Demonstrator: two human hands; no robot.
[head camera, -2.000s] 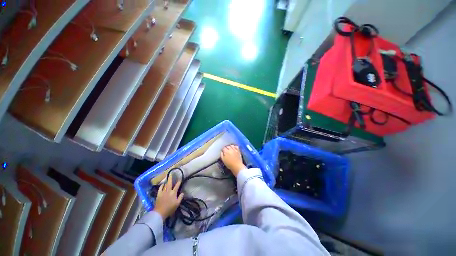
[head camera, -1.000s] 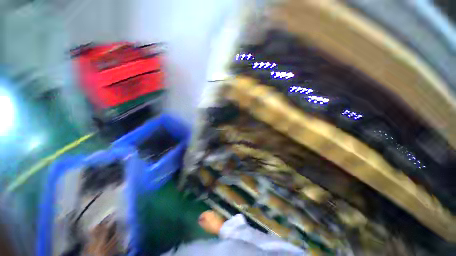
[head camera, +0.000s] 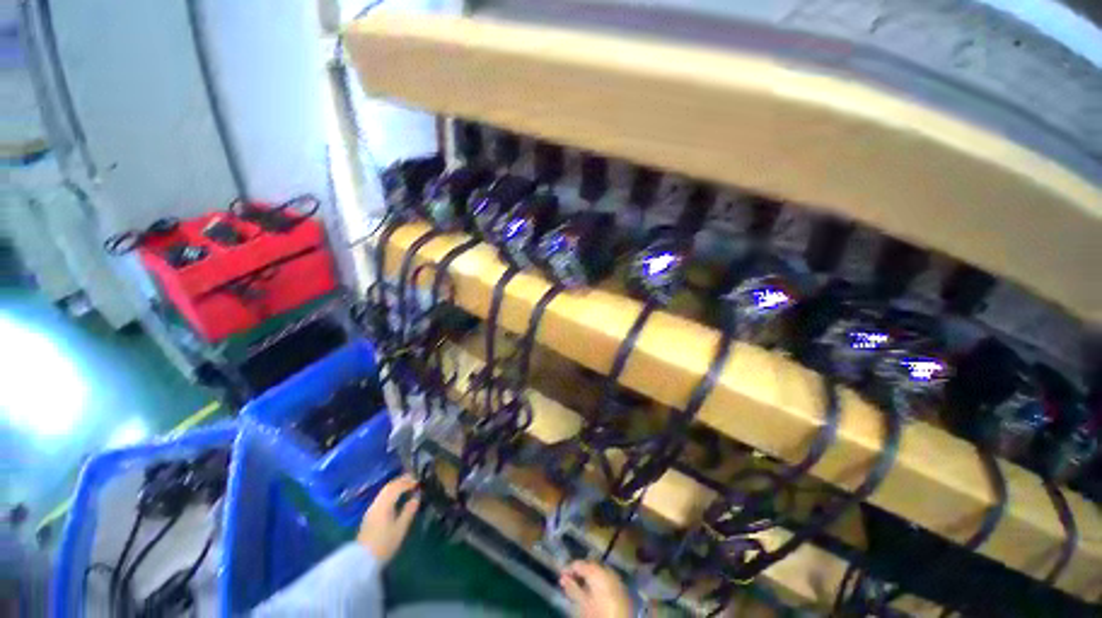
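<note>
Black power adapters (head camera: 574, 248) stand in a row on the rack shelf (head camera: 580, 320), with small lights glowing on several. Their black cords (head camera: 622, 350) hang over the yellow-brown shelf edge into tangled bundles (head camera: 496, 435). My left hand (head camera: 389, 519) is at the lower left end of the rack, beside the hanging cord ends, fingers bent. My right hand (head camera: 595, 592) is at the bottom edge, partly cut off, just below the cords and pale connectors. Blur hides whether either hand grips anything. The blue crate (head camera: 232, 513) at the lower left holds black adapters and cords on a pale sheet.
A second blue crate (head camera: 260, 417) with small black parts stands between the first crate and the rack. Behind it a red box (head camera: 248, 284) with adapters and cords sits on a black wire stand (head camera: 290, 350). Another cardboard-covered shelf edge (head camera: 725, 109) runs above the adapters.
The view has turned right from the crate to the adapter rack. Both hands were in the blue crate two seconds ago; now both are out of it, low in front of the rack.
</note>
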